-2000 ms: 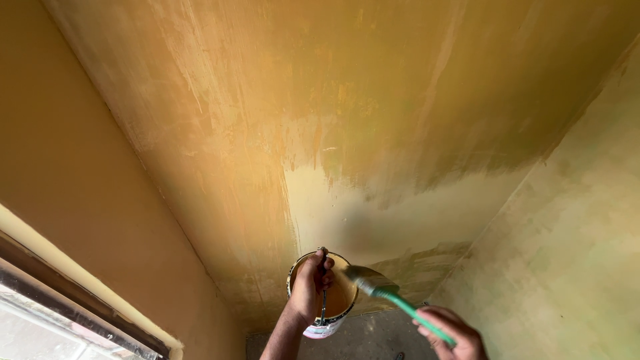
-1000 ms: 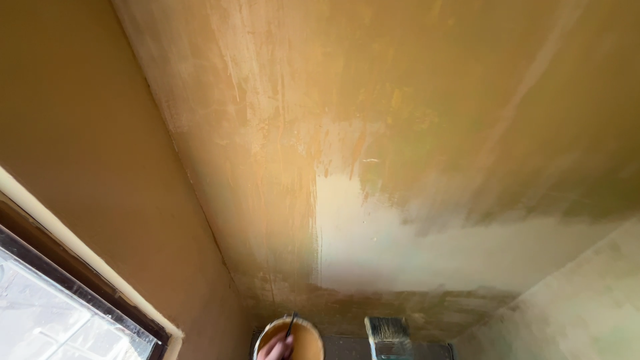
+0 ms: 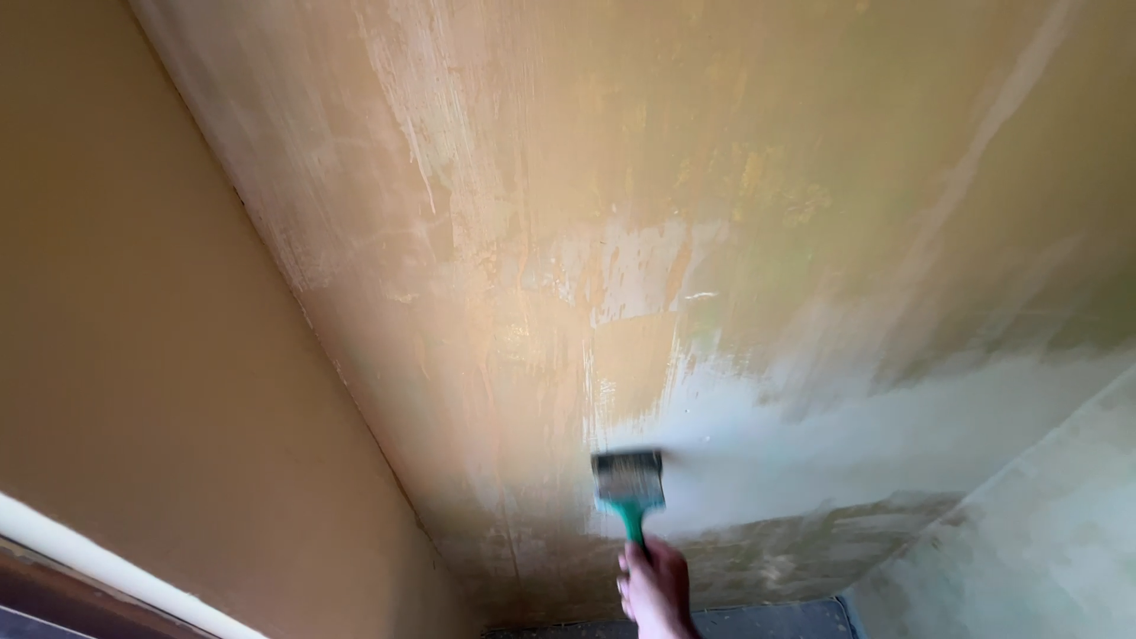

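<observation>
My right hand (image 3: 655,581), low in the view and right of centre, is closed around the green handle of a flat paintbrush (image 3: 628,479). The brush points up, its dark bristles against the wall (image 3: 550,293) at the left end of a pale painted patch (image 3: 799,453). Above the bristles, an ochre area lies between pale streaks. The rest of the wall is ochre and greenish, with light streaks and drips. My left hand and the paint bucket are out of view.
A plain brown wall (image 3: 195,355) meets the streaked wall at a corner on the left. A window frame (image 3: 98,568) crosses the bottom left. On the right stands a mottled pale green wall (image 3: 1029,524). A dark grey floor (image 3: 772,621) shows at the bottom.
My right hand has brought the brush from beside the bucket up to the wall. The bucket and my left hand have dropped out of view. Ochre now shows over part of the patch's upper left.
</observation>
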